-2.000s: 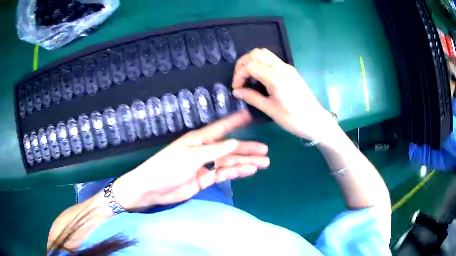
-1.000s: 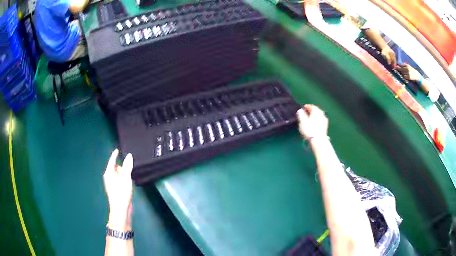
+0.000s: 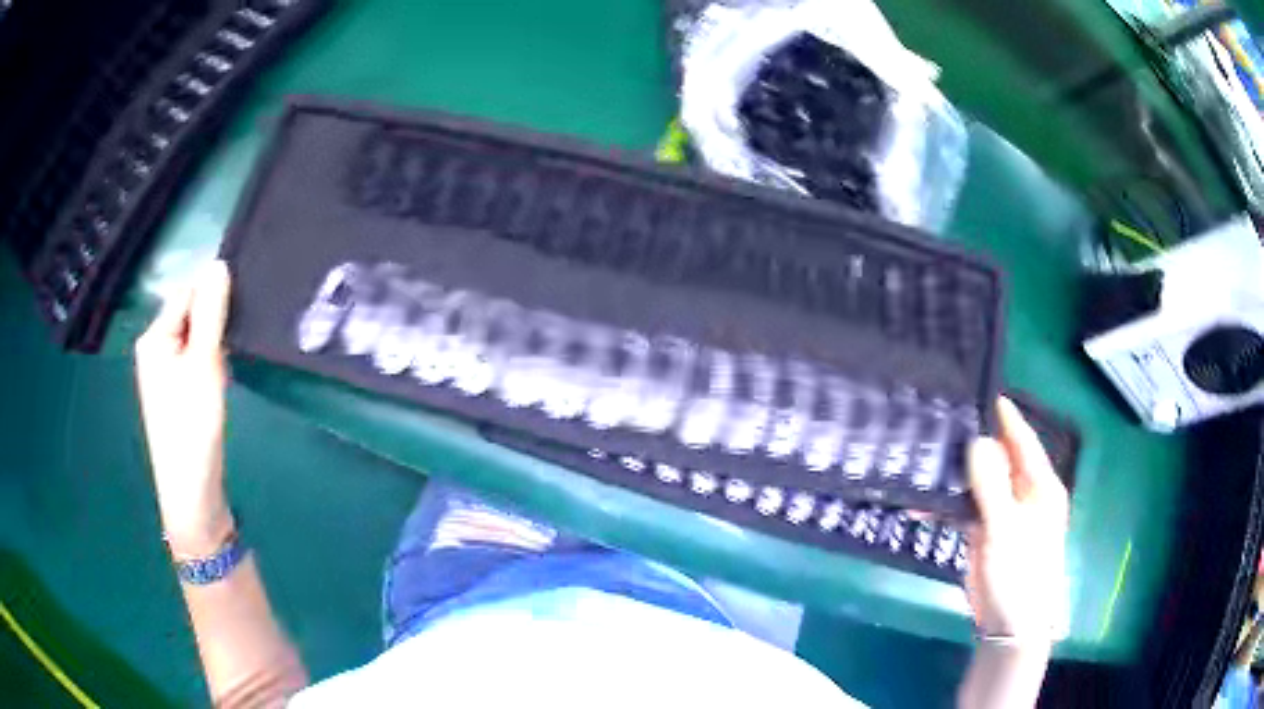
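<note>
A black foam tray (image 3: 665,298) with two rows of oblong housings hangs tilted across the view, blurred. The near row of housings (image 3: 555,363) looks shiny grey, the far row dark. My left hand (image 3: 187,339) grips the tray's left end. My right hand (image 3: 1019,519) grips its right end. A second foam tray (image 3: 1060,441) with a row of housings lies partly under the held tray, its lower edge and right end showing.
A clear plastic bag (image 3: 943,153) of loose black pieces lies beyond the tray. Stacked foam trays (image 3: 97,263) stand at the upper left. A white-grey ionizing air blower (image 3: 1157,353) with a round black grille is at the right. The green mat's edge curves below the trays.
One second ago both hands were at a tray beside the stack. Now a tray is held in front of my body over another tray, and the view has turned back to the bag and blower.
</note>
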